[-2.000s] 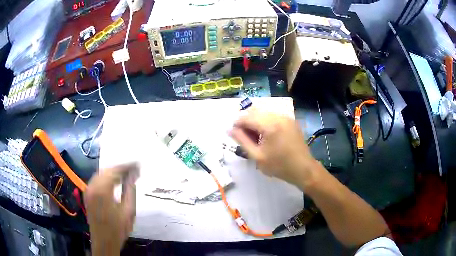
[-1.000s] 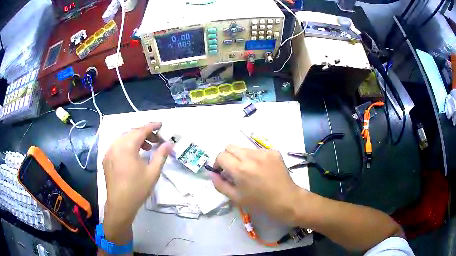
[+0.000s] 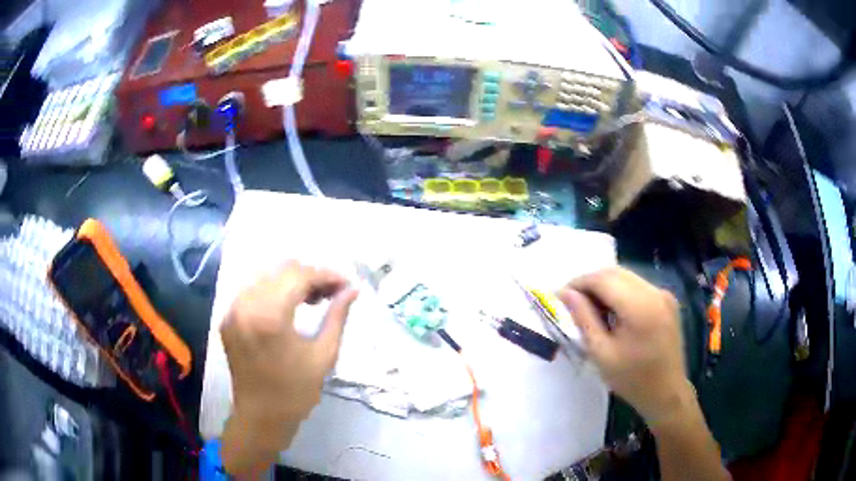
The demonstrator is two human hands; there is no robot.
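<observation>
The green circuit board (image 3: 420, 312) lies mid-sheet on crumpled white material (image 3: 389, 380). The orange cable (image 3: 477, 406) runs from its lower right side by a black plug. My left hand (image 3: 286, 329) is left of the board, thumb and fingers apart, with nothing visible in it. My right hand (image 3: 631, 329) is at the right of the sheet, fingers curled beside the yellow-handled tool (image 3: 544, 302) and a thin silver tool. Blur hides whether it grips either. The black two-pronged tool (image 3: 527, 338) lies between board and right hand.
The white sheet (image 3: 310, 225) lies before the cream instrument (image 3: 488, 80) and red power unit (image 3: 239, 80). The orange-edged multimeter (image 3: 117, 305) is at left, with white chargers (image 3: 38, 310) beyond it. Another orange cable (image 3: 718, 301) lies at right. A yellow strip (image 3: 474, 191) is behind the sheet.
My right hand has left the cable plug at the board and moved right to the yellow-handled tool. My left hand stays left of the board. The whole view has shifted and blurred.
</observation>
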